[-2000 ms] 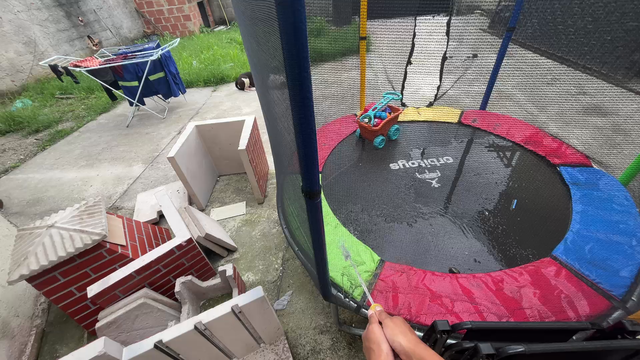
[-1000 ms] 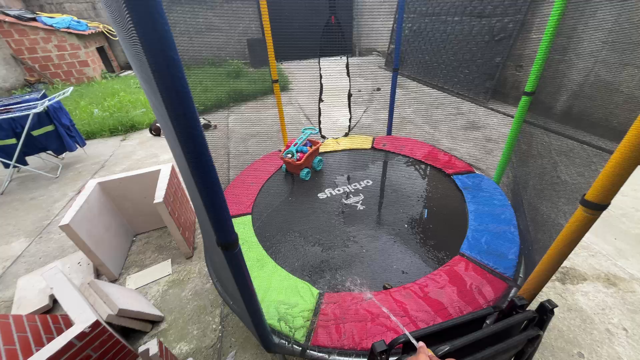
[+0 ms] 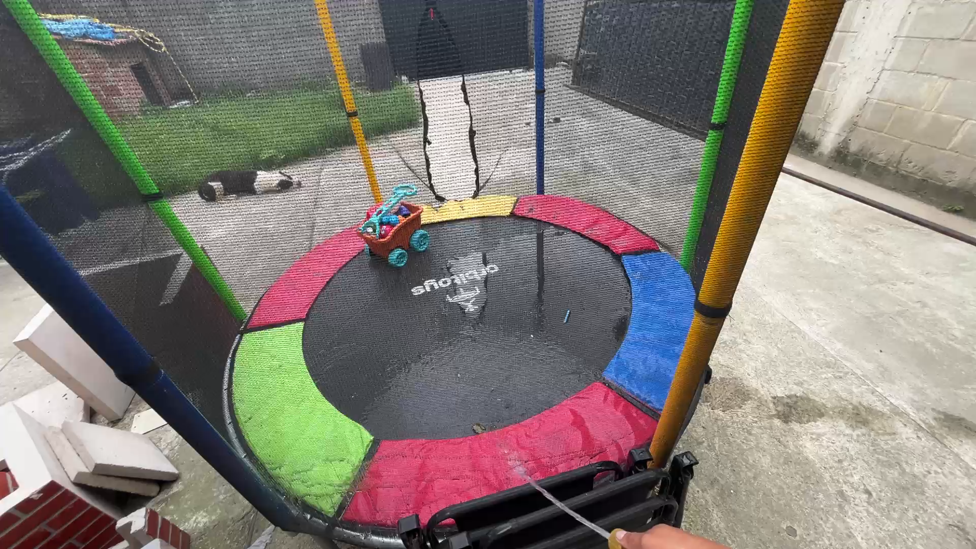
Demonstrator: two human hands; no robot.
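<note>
At the bottom edge, part of one hand (image 3: 662,537) is shut on a hose end (image 3: 614,538) with a yellow tip. It appears to be my right hand, though most of it is cut off. A thin water jet (image 3: 564,507) runs up and left from the tip to the near red pad (image 3: 488,473) of a round trampoline. My left hand is not visible. The black jumping mat (image 3: 473,358) looks wet and bears white lettering. On its far left part stands an orange toy wagon (image 3: 396,236) with turquoise wheels and handle, holding small colourful toys.
A black metal ladder (image 3: 564,496) stands at the trampoline's near edge. Mesh netting hangs between coloured poles, a yellow one (image 3: 713,305) at right and a blue one (image 3: 137,366) at left. Concrete slabs (image 3: 114,450) lie lower left. Behind the net a black-and-white dog (image 3: 244,183) lies near grass.
The view has swung right across the trampoline. The water jet lands on the near red pad, where two seconds ago it was directed at the green pad. Two hands were together at the hose then.
</note>
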